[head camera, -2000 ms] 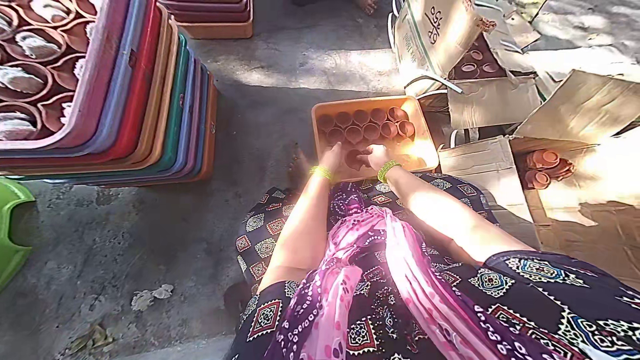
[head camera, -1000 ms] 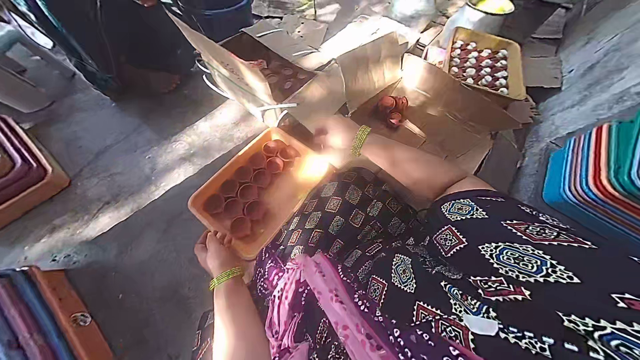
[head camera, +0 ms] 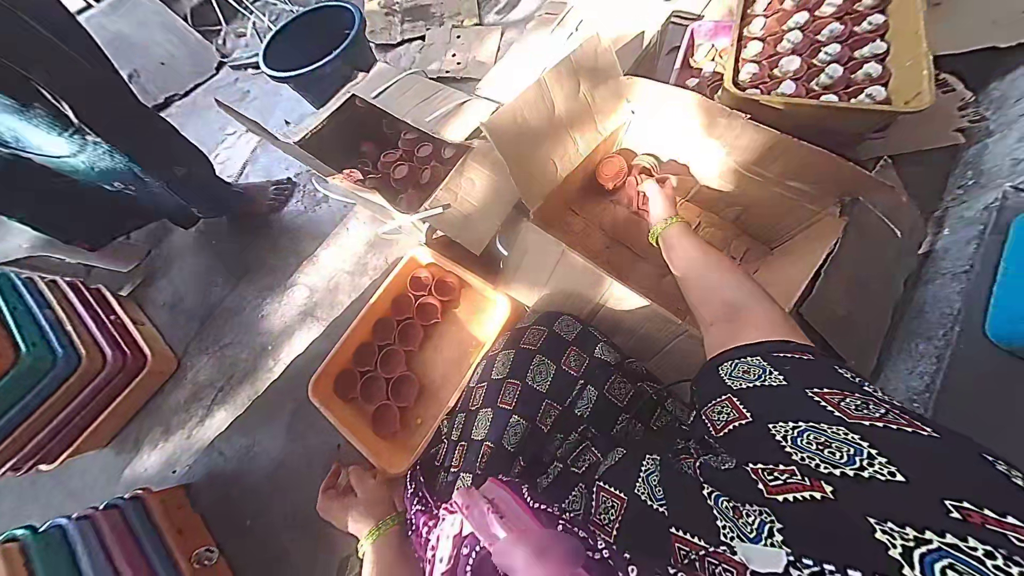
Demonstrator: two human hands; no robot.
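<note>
My right hand (head camera: 658,196) reaches into an open cardboard box (head camera: 576,228), its fingers on small clay cups (head camera: 612,171) at the far end; whether it grips one is hard to tell. My left hand (head camera: 356,498) is beside the near corner of an orange plastic tray (head camera: 448,372), fingers curled, with nothing visible in it. Several terracotta cups (head camera: 392,362) stand in rows along the left part of the tray, which rests by my lap.
Another cardboard box (head camera: 472,192) holds more clay cups (head camera: 410,164). A yellow tray (head camera: 920,80) of white-topped cups is at upper right. Stacked coloured trays (head camera: 104,368) stand at left, more (head camera: 120,532) at lower left. A dark bucket (head camera: 316,52) and a person's foot (head camera: 268,194) are beyond.
My right hand has gone from the orange tray into the cardboard box. My left hand has left the cups and moved to the tray's near corner. The view has swung toward the boxes.
</note>
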